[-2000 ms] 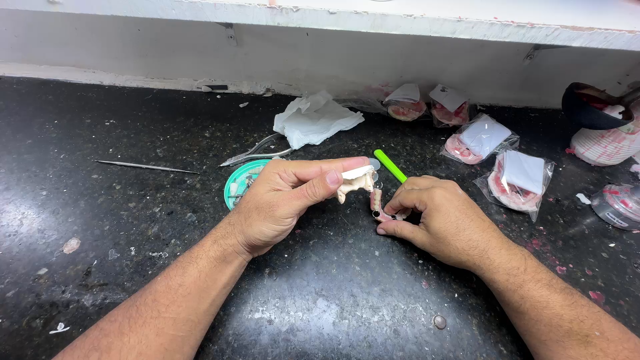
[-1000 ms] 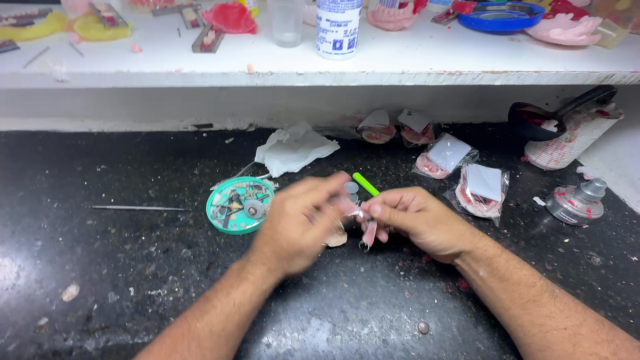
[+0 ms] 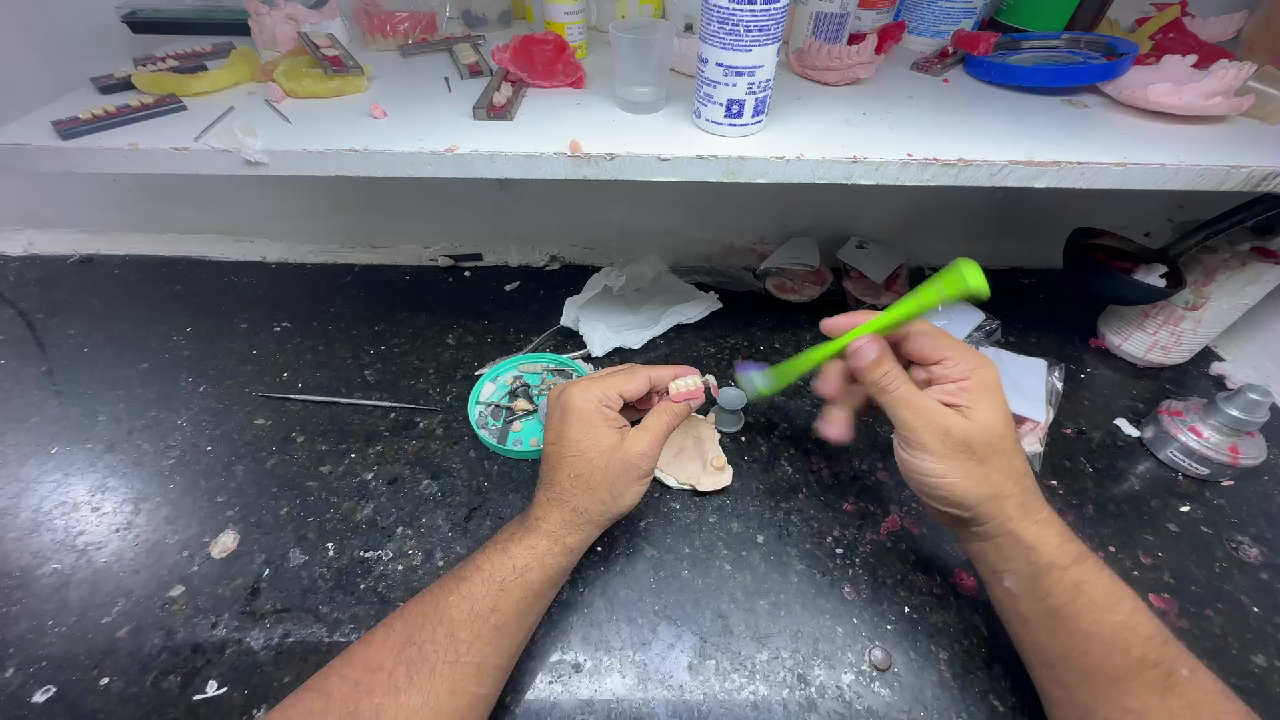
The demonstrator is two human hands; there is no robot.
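Observation:
Between the thumb and fingers of my left hand (image 3: 605,440) is a partial denture (image 3: 686,388) with pink base and white teeth. My right hand (image 3: 925,410) grips a green-handled brush (image 3: 860,330), its blurred bristle end pointing left toward the denture, not touching it. Beneath the denture a beige plaster dental model (image 3: 695,455) lies on the dark speckled counter. A small grey double-cupped container (image 3: 729,410) stands just right of the denture. At the left hand's far side sits a round turquoise dish (image 3: 480,425) of burs and small bits, partly hidden by that hand.
A thin metal instrument (image 3: 350,401) lies at left. Crumpled white paper (image 3: 635,305) is behind the hands. Bagged pink pieces (image 3: 1030,400), a glass alcohol lamp (image 3: 1205,435) and a black ladle (image 3: 1125,265) are at right. Above runs a white shelf (image 3: 600,150) with bottles and tooth cards.
My right hand has picked up the green brush, which lay on the counter earlier. The plaster model, held in my left hand two seconds ago, is down on the counter. The view has tilted up.

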